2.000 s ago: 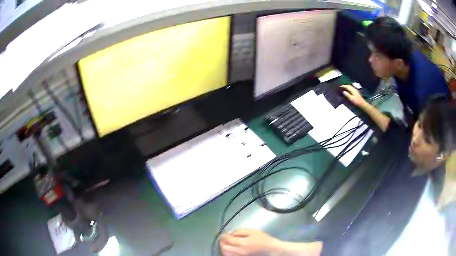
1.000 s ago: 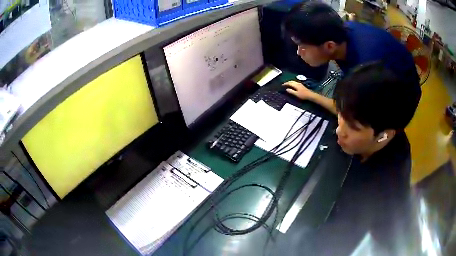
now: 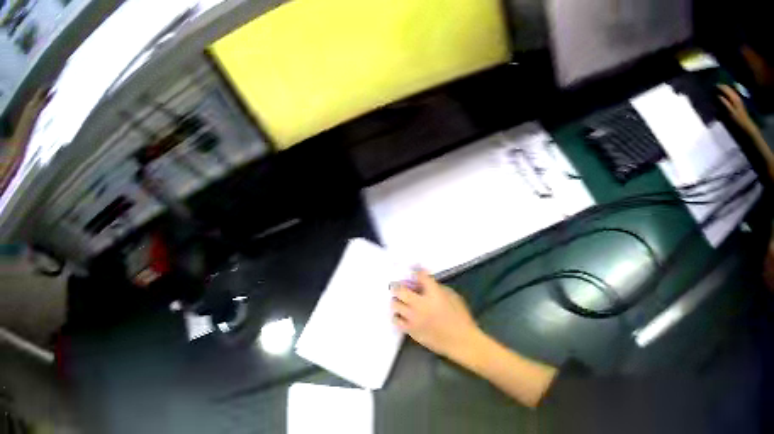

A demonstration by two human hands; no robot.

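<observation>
Neither of my hands can be made out. A bare hand with a dark sleeve enters from the lower right, apparently the neighbouring person's (image 3: 437, 318). Its fingers rest on the right edge of a white sheet (image 3: 352, 314), which lies tilted beside the printed forms (image 3: 475, 203). Another white sheet (image 3: 331, 411) is cut off by the bottom edge. Black cables (image 3: 586, 312) lie coiled right of the hand and run over papers (image 3: 679, 148). The picture is blurred, so the fingers' exact hold is unclear.
A yellow monitor (image 3: 365, 63) and a pale monitor (image 3: 619, 38) stand behind. A keyboard (image 3: 624, 142) and steel ruler (image 3: 679, 309) lie right. A dark stand with a red part (image 3: 153, 261) is left. Another hand (image 3: 737, 106) is far right. A skin-toned blur at the left edge is unclear.
The view has swung left, bringing the stand back into sight. The neighbouring person's hand is now at a white sheet; two white sheets show left of and below the forms.
</observation>
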